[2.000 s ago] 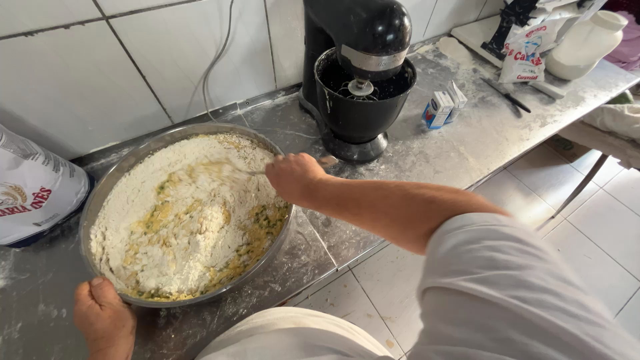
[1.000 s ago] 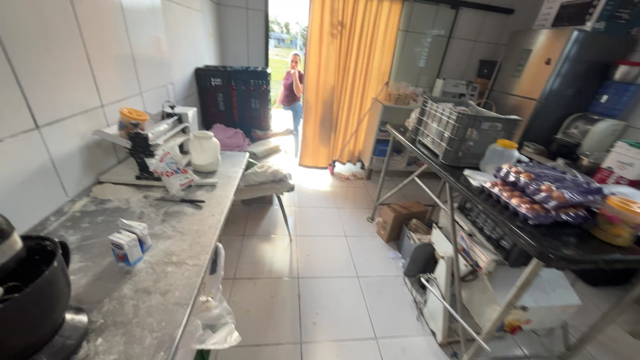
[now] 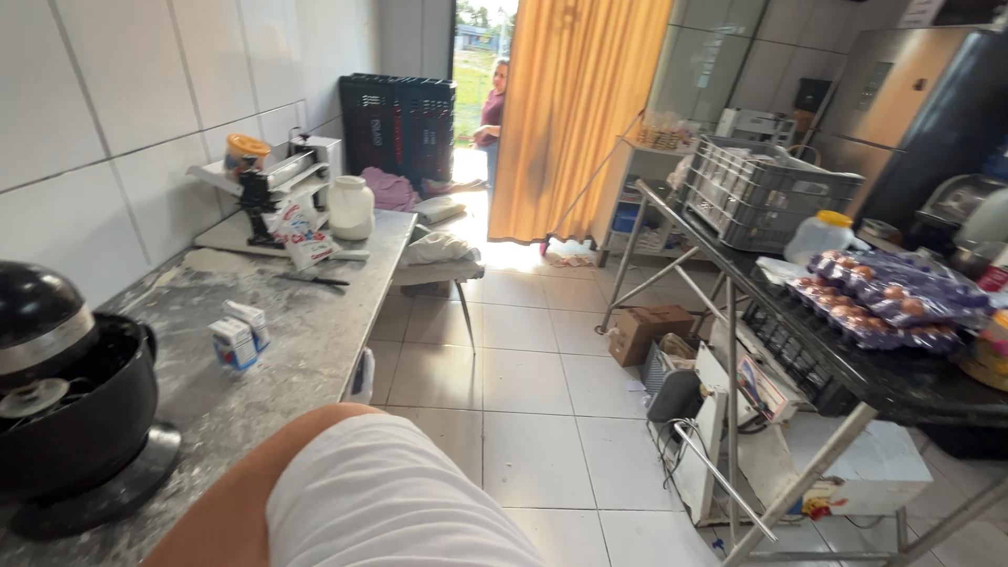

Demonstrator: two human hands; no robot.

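Note:
Neither of my hands shows in the head view; only one bare arm in a white sleeve rises from the bottom edge, beside the floury metal counter. Left of that arm stands a black stand mixer with its black bowl and a whisk attachment partly visible. Two small blue and white cartons stand close together on the counter. Farther back lie a dark-handled knife, a printed plastic packet and a white jar. The mixing basin is out of view.
Across the tiled floor, a dark table carries egg trays and a grey crate. A cardboard box and a machine sit beneath. A person stands in the doorway, partly behind an orange curtain.
The view has swung from the basin toward the room and doorway. Both hands, seen earlier at the flour-filled basin, are out of sight. The person in the doorway is now partly hidden by the curtain.

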